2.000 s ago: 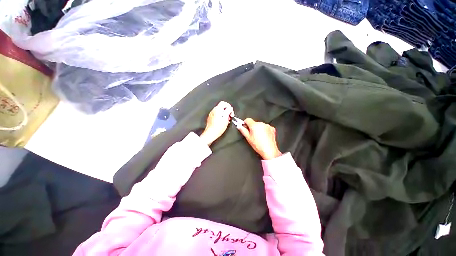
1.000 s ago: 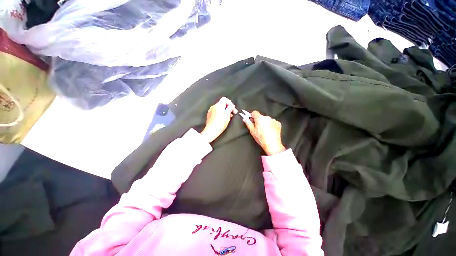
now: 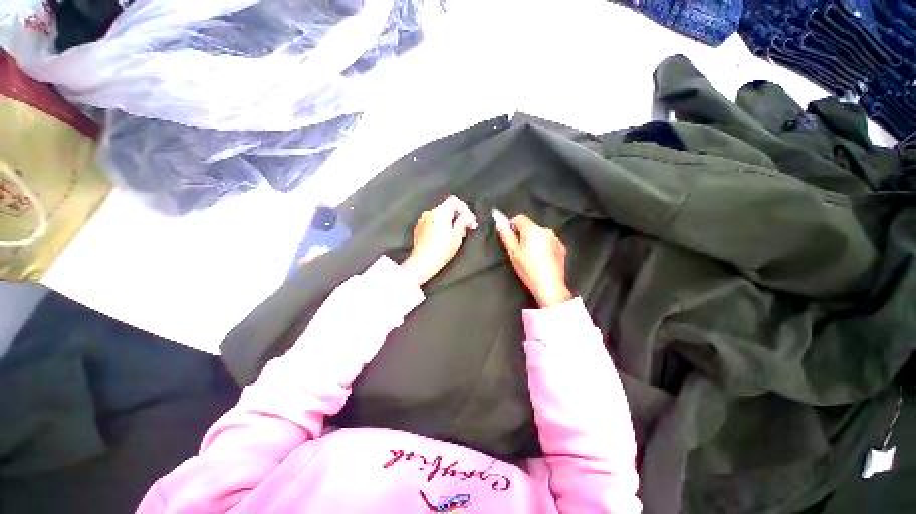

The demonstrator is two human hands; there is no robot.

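A dark olive-green garment (image 3: 432, 351) lies spread on the white tabletop in front of me and runs into a large heap at the right. My left hand (image 3: 440, 239) is at the middle of the cloth, its fingertips pinching a bit of the garment. My right hand (image 3: 534, 253) is just right of it, a small gap between them, fingers curled. Thread snips (image 3: 498, 217) show only as a small pale tip at the right fingertips; the rest is hidden in the hand.
A smartphone (image 3: 319, 241) lies partly under the garment's left edge. A clear plastic bag (image 3: 221, 110) and a yellow paper bag (image 3: 50, 191) are at the left. Folded jeans (image 3: 829, 45) are at the far right. A white tag (image 3: 878, 461) hangs on the olive pile. Dark cloth (image 3: 110, 402) is at lower left.
My right hand has moved slightly away from my left fingertips and turned, so the snips show less. My left hand has barely moved. The garment lies nearly the same.
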